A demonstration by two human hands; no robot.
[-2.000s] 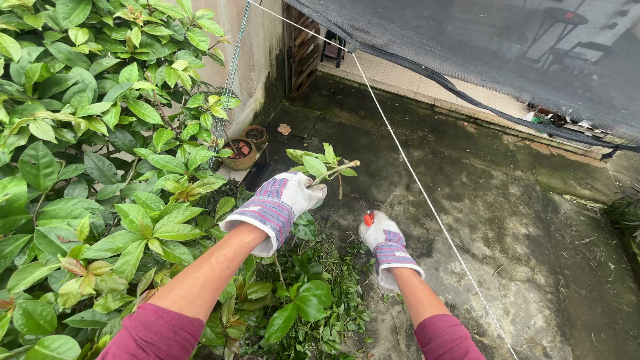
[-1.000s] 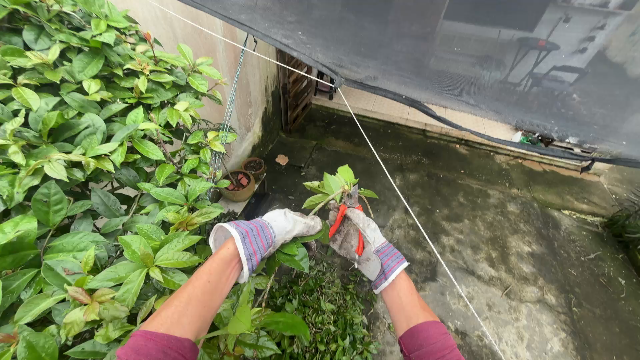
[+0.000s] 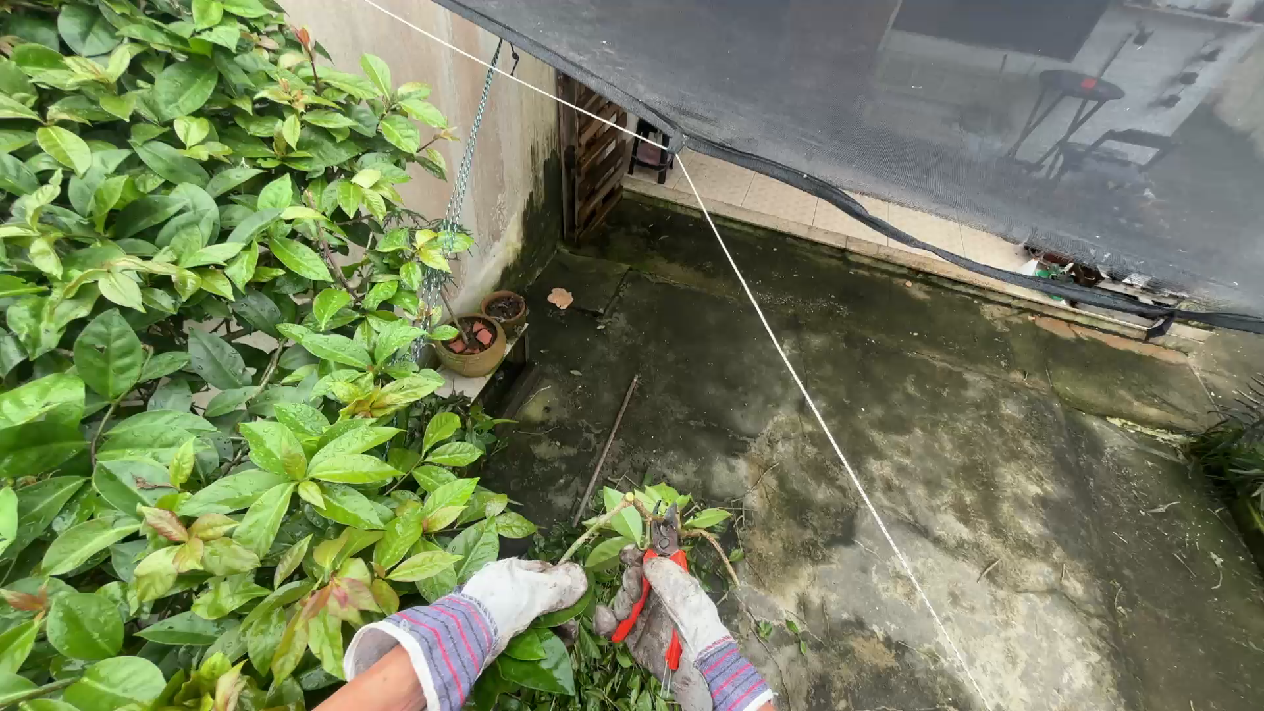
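Observation:
My left hand point(image 3: 528, 597), in a white work glove with a striped cuff, grips the stem of a leafy cut branch point(image 3: 595, 528) at the lower middle. Beside it, to the right, my right hand point(image 3: 671, 617) wears a matching glove, soiled on the fingers, and holds red-handled pruning shears point(image 3: 647, 592). The blades of the shears point up and lie against the twigs of the branch; whether they are closed on a twig I cannot tell. Large leaves hang below my left hand.
A leafy shrub point(image 3: 247, 464) fills the left. Beyond stand potted plants point(image 3: 472, 357) by a wall. A white rope point(image 3: 790, 370) crosses diagonally from a dark shade net point(image 3: 839, 109). A thin stick point(image 3: 607, 444) lies on the mossy concrete ground point(image 3: 889, 434).
My hands first came together, the shears meeting the branch, and both are now lower in the view. Two seconds ago the right hand was apart from the branch.

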